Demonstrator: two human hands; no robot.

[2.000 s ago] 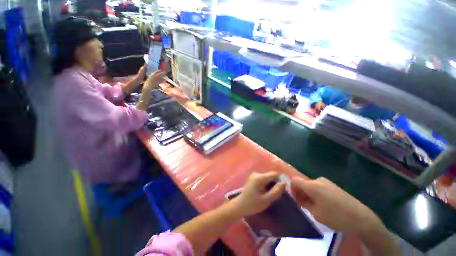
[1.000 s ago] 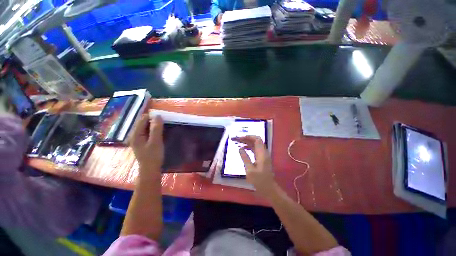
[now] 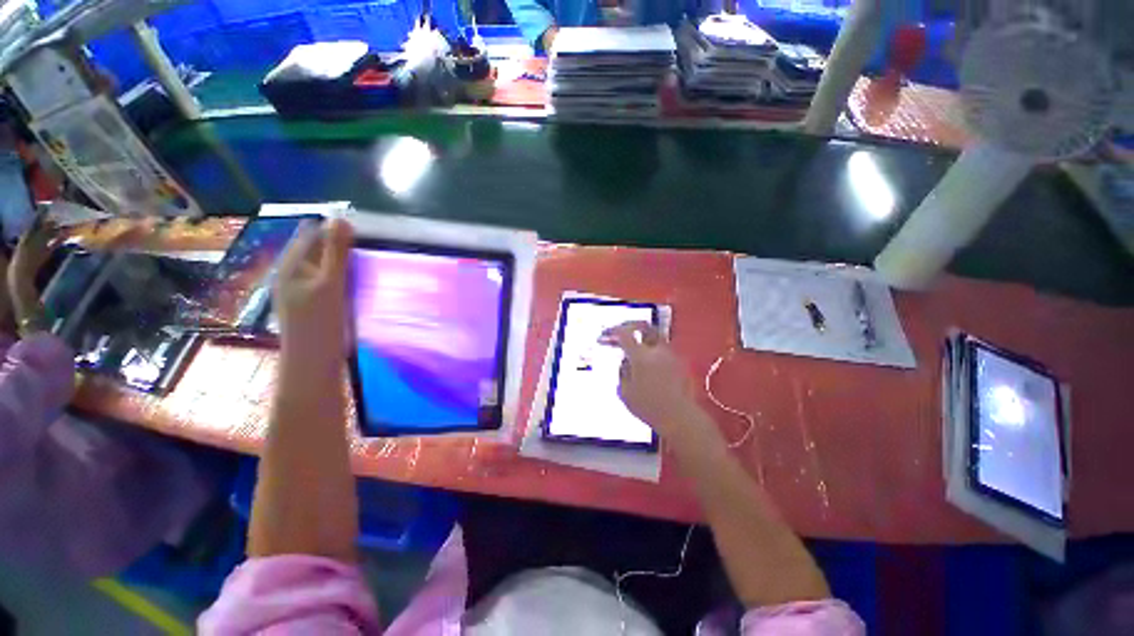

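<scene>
My left hand (image 3: 313,276) grips the upper left edge of a tablet (image 3: 429,336) with a lit purple and blue screen. A whitish sleeve shows behind that tablet, which is held up over the bench. My right hand (image 3: 649,373) is over a second tablet (image 3: 591,404) with a white lit screen, fingertips at its upper right part. It holds nothing that I can see; whether the fingertips touch the screen is unclear. This tablet lies on a whitish sleeve on the red-orange bench (image 3: 746,460).
A tablet stack (image 3: 1014,429) with a lit screen lies right. A printed sheet (image 3: 777,311) bears small dark items. A white cord (image 3: 734,410) lies beside my right hand. A fan (image 3: 1036,93) stands back right. Tablets (image 3: 255,261) and a pink-sleeved person (image 3: 75,435) are left.
The left-hand tablet now shows its lit screen instead of its dark back. My right hand remains over the white-screened tablet. The view has turned from the neighbour towards the bench since the oldest frame.
</scene>
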